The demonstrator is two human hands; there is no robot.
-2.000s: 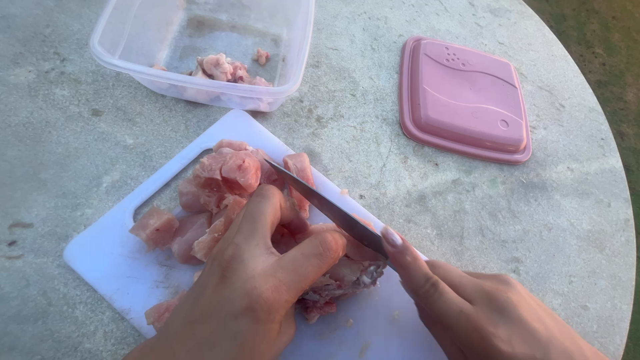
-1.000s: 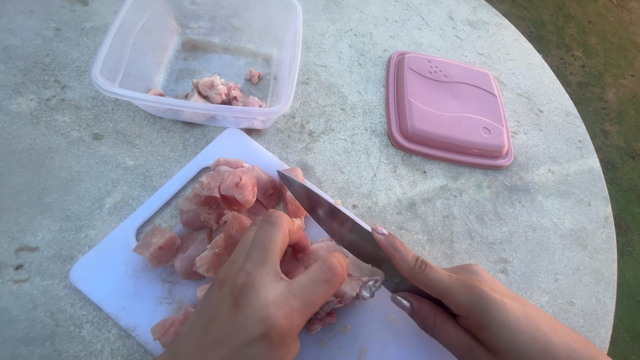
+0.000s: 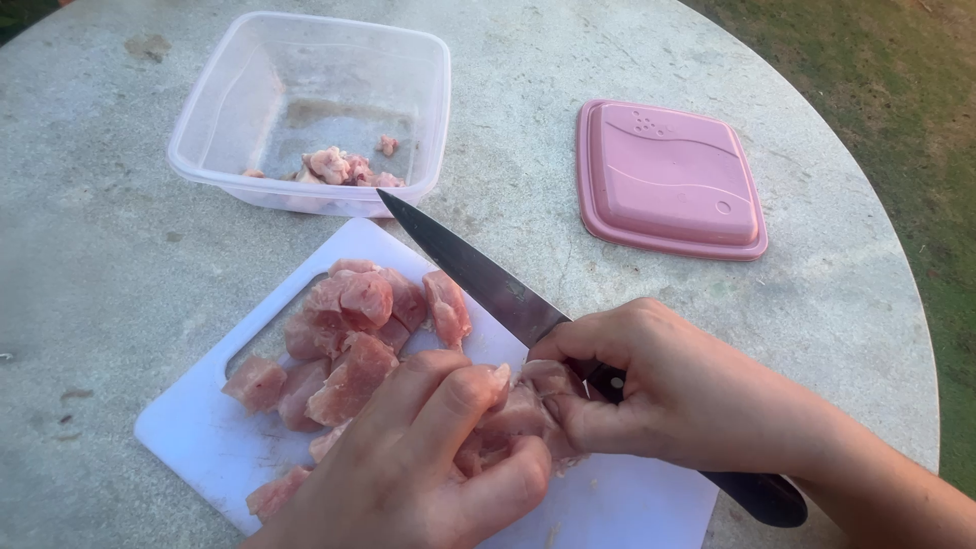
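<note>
My left hand grips a larger piece of raw meat on a white plastic cutting board. My right hand holds a kitchen knife by its black handle, and its thumb and fingertips also touch the right end of that meat. The blade points up and left, above the board's upper edge, its tip in front of the container's rim. Cut chunks of raw meat lie heaped by the board's handle slot, left of the blade. A separate strip lies beside the heap.
Behind the board stands a clear plastic container with meat scraps inside. A pink plastic lid lies to the right on the round stone-like table. Grass shows beyond the table's curved edge.
The blade has come away from beside the meat and now extends farther toward the container. My right fingers have moved onto the meat's right end, while my left hand stays on it.
</note>
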